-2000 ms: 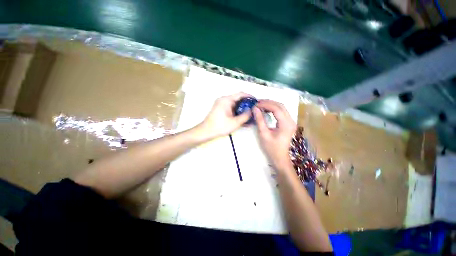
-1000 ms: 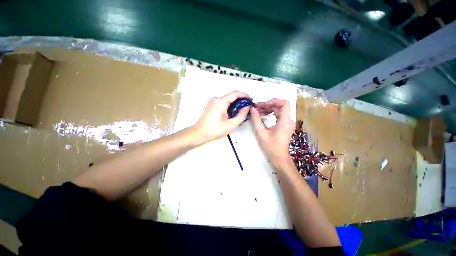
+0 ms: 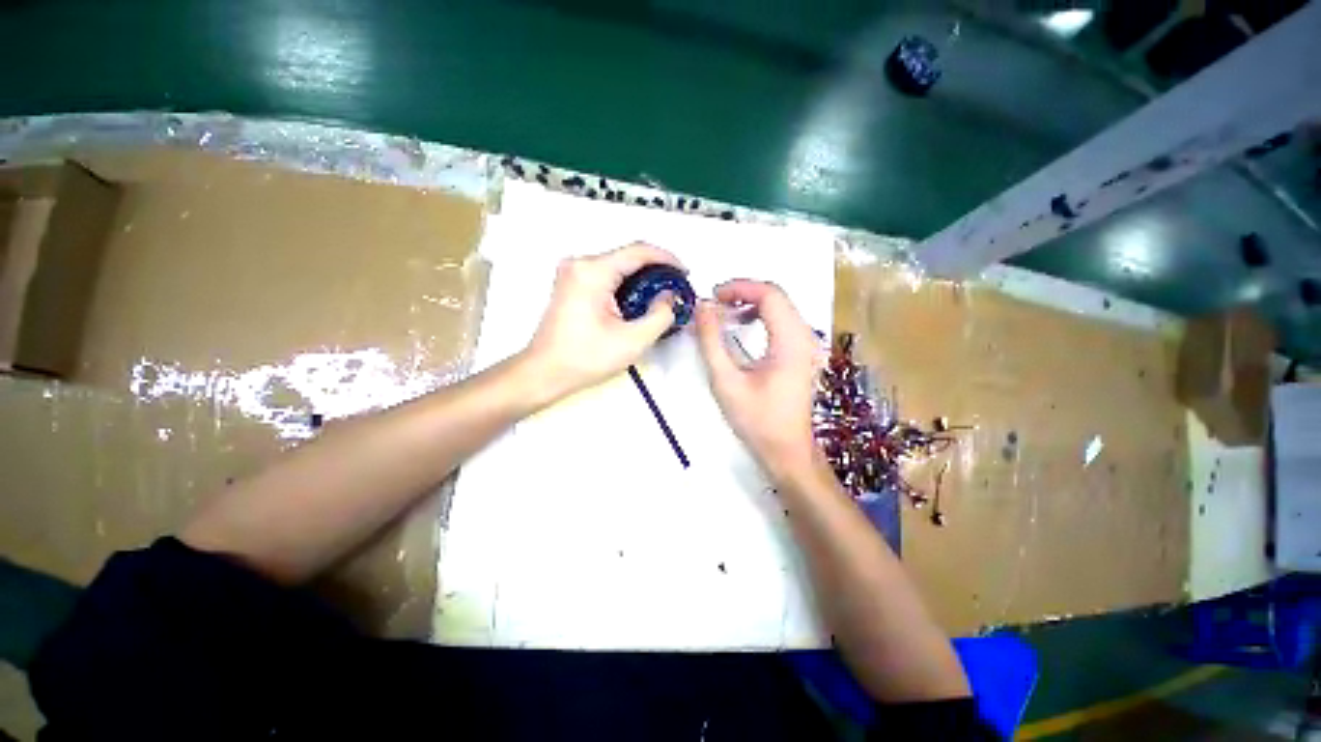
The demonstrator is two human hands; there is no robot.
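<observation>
My left hand (image 3: 591,316) holds a shiny dark blue-black round housing (image 3: 646,294) above the upper part of the white board (image 3: 580,551), with the thumb on its face. My right hand (image 3: 756,348) is just right of the housing, thumb and fingertips close together at a thin wire or lead that is too small to make out clearly. A thin black strip (image 3: 659,418) lies on the board below the hands. A tangled red-black pile of wired components (image 3: 861,435) lies right of the board.
Small black bits (image 3: 616,193) line the board's far edge. A green belt (image 3: 609,87) runs beyond, carrying another dark round unit (image 3: 914,65). A pale metal beam (image 3: 1130,145) slants across the upper right. Open cartons stand at the left (image 3: 51,268) and right (image 3: 1224,374) bench ends.
The right hand's fingertips have moved slightly away from the housing, which now shows more of its face. The view has shifted, and the unit on the belt appears farther left.
</observation>
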